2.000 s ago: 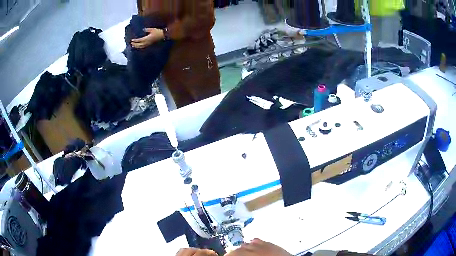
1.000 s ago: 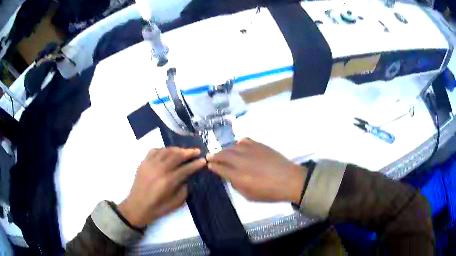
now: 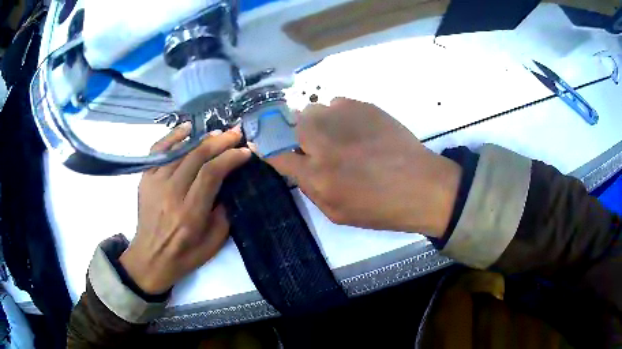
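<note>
The dark checked strip [image 3: 283, 235] runs from the needle area down over the table's front edge. My left hand [image 3: 191, 198] lies on the strip's upper left part, fingertips close to the presser foot [image 3: 217, 121], pressing it flat. My right hand [image 3: 368, 163] is at the strip's right side, its thumb and curled fingers against the blue-grey attachment [image 3: 274, 133] right of the foot; whether it pinches cloth is hidden. The strip's end under the foot is hidden by fingers and metal parts.
The sewing machine head [image 3: 136, 41] arches over the upper left. Open thread snips [image 3: 569, 94] lie at the right. A spare black band [image 3: 481, 17] hangs over the machine arm. Dark cloth [image 3: 24, 170] lies along the left edge. The table's front edge [image 3: 389, 271] carries a printed scale.
The view has moved much closer to the needle. Both hands have come into view since the oldest frame. My right hand is now against the attachment; my left fingers are spread along the strip by the foot.
</note>
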